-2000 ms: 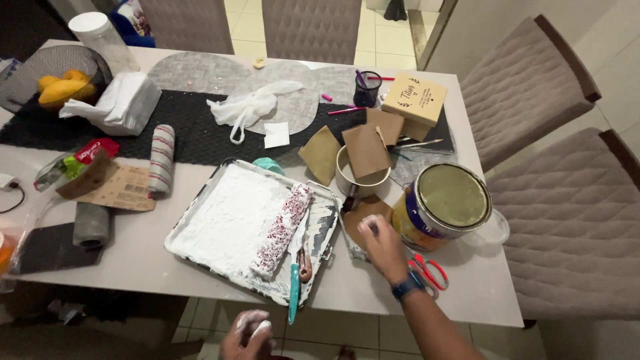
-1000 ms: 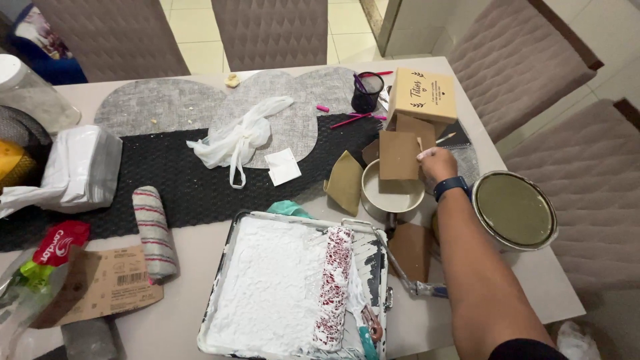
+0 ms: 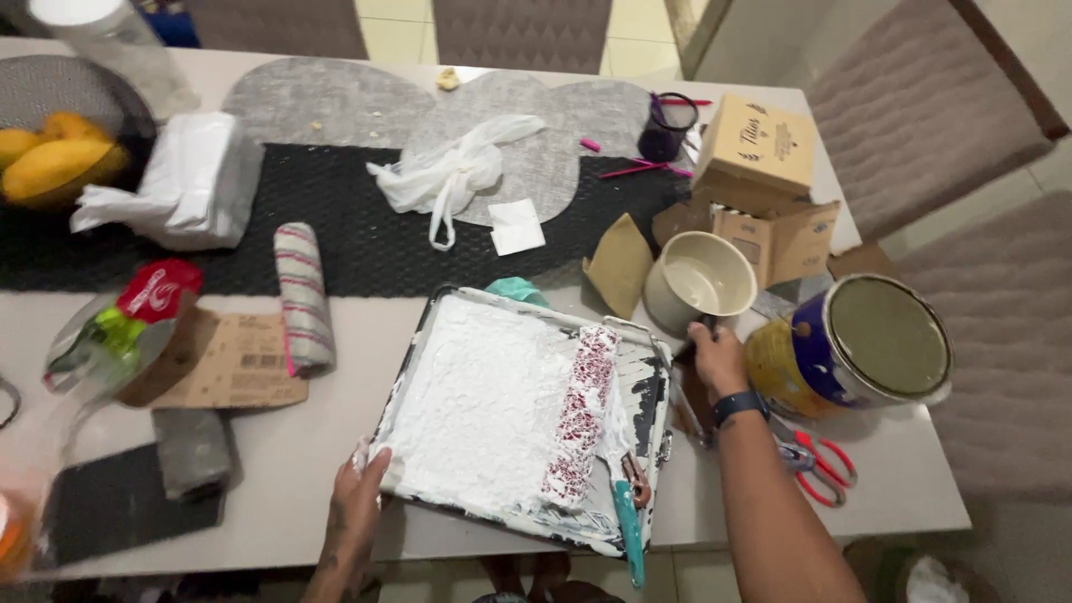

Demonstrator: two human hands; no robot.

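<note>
My right hand [image 3: 718,360] grips the dark handle of a cream-coloured pot [image 3: 708,272], which stands just beyond it. My left hand [image 3: 362,481] touches the near left corner of a paint tray [image 3: 477,402] coated in thick white paint; whether its fingers close on the rim is not clear. A paint roller [image 3: 584,414] with a red-and-white cover lies on the right side of the tray. Beside it a turquoise-handled tool [image 3: 626,519], smeared with white, crosses the near rim. A large paint can [image 3: 850,347] stands right of my right hand, near red-handled scissors [image 3: 825,469].
A striped roller cover [image 3: 304,297], cardboard packaging [image 3: 243,360] and a wrapped white stack [image 3: 197,180] lie to the left. A white plastic bag [image 3: 461,167] is on the dark runner. Behind the pot are a cardboard box [image 3: 758,142] and a mesh pen holder [image 3: 666,130]. Chairs surround the table.
My right hand has moved from the brown cardboard pieces behind the pot to the pot's handle. An opened printed carton now shows behind the pot. My left hand has come back into view at the tray.
</note>
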